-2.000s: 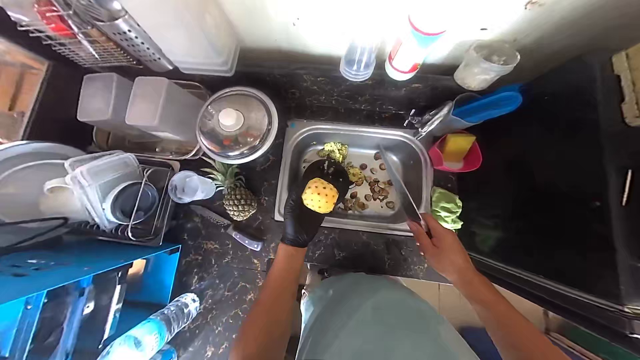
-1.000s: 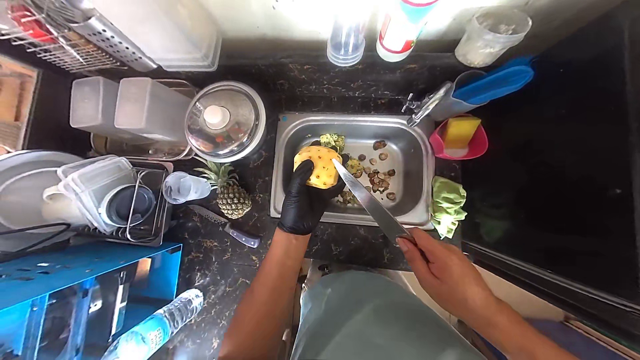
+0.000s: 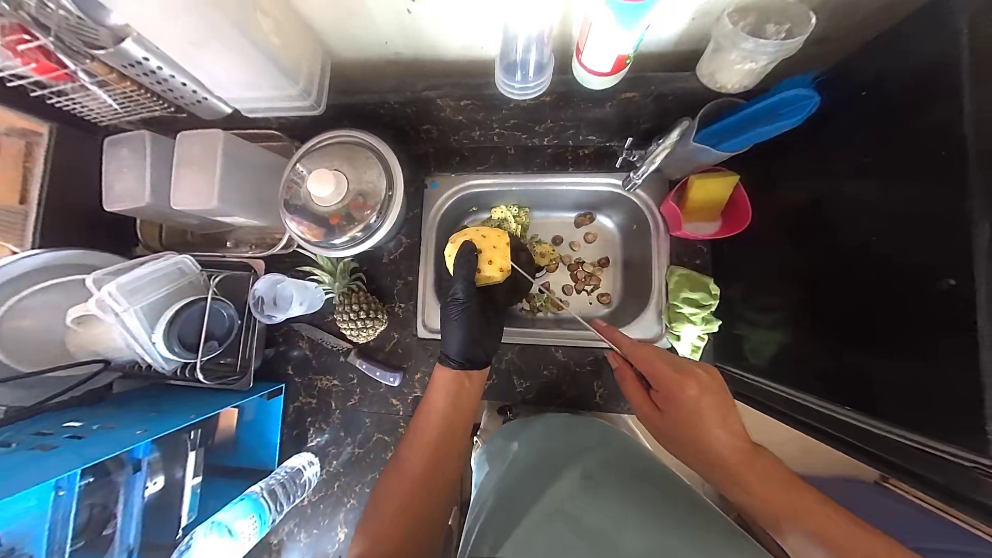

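Note:
A peeled yellow pineapple (image 3: pixel 490 252) with brown eyes is held over the left part of the steel sink (image 3: pixel 635 310) by my left hand (image 3: pixel 471 322), which wears a black glove. My right hand (image 3: pixel 666 387), bare, grips a long knife (image 3: pixel 562 304). Its blade slants up and left, seen nearly edge-on, with the tip close to the fruit's right side; whether they touch cannot be told. Brown and green peel scraps (image 3: pixel 587 275) lie on the sink floor. Left of the sink, an unpeeled pineapple (image 3: pixel 360 314) with its crown lies on the dark counter.
A second knife (image 3: pixel 376 367) lies left of the sink, near a plastic cup (image 3: pixel 285 298) and a lidded pot (image 3: pixel 341 194). The faucet (image 3: pixel 655 159), a pink sponge holder (image 3: pixel 732 217) and a green cloth (image 3: pixel 692 310) are at the right. A dish rack (image 3: pixel 232 372) stands far left.
Two seconds ago the blade was away from the pineapple, over the sink's right side; one second ago it reached the fruit, its broad face showing. Now it is nearly edge-on, lower on the fruit's right side.

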